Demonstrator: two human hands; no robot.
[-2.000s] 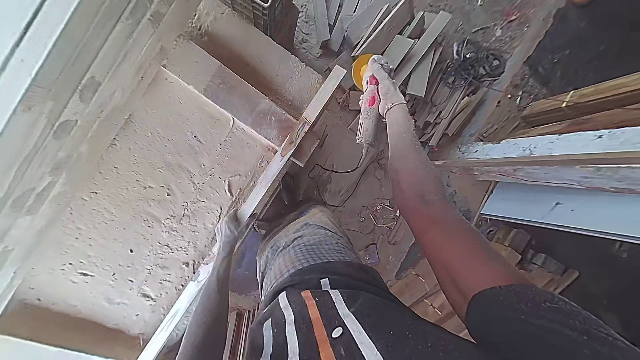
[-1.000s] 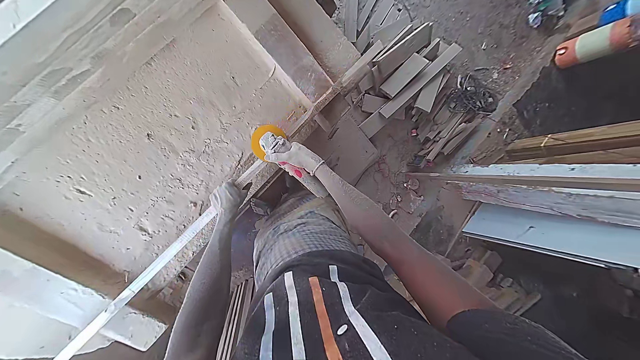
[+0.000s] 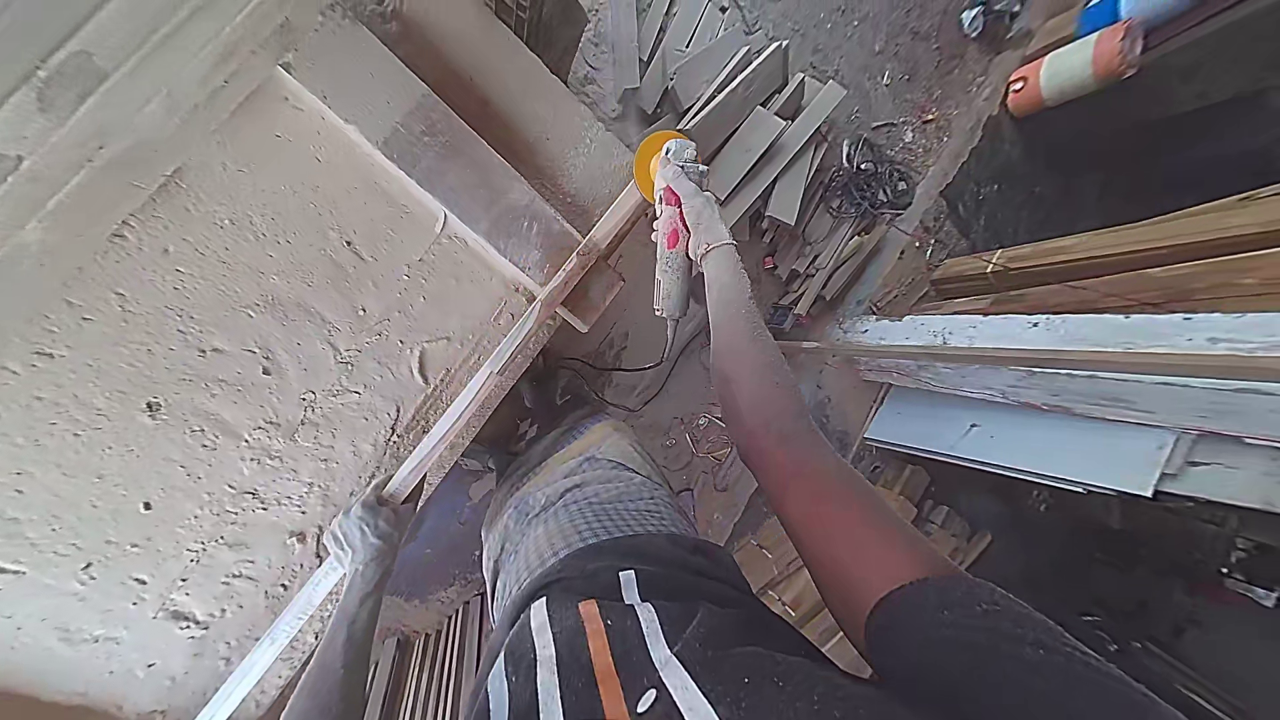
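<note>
My right hand (image 3: pixel 692 212) is closed around the body of a dusty angle grinder (image 3: pixel 672 280), upper middle. Its yellow disc (image 3: pixel 650 168) is at the far end of a long wooden strip (image 3: pixel 490 375); whether they touch, I cannot tell. The strip runs diagonally along the edge of a dust-covered worktable (image 3: pixel 250 400). Lower left, my left hand (image 3: pixel 368 530) grips the strip, its fingers partly hidden. The grinder's dark cord (image 3: pixel 630 370) hangs below it in a loop.
Wood offcuts (image 3: pixel 750 140) lie heaped on the floor beyond the grinder, beside a tangle of dark cable (image 3: pixel 868 180). Stacked boards (image 3: pixel 1100 255) and a pale panel (image 3: pixel 1020 435) jut in from the right. More strips (image 3: pixel 430 660) stand below the table, and wood pieces (image 3: pixel 800 590) lie near my legs.
The grinder in my right hand has moved away from my left hand, toward the far end of the strip. A second before, its disc was over the strip nearer my left hand.
</note>
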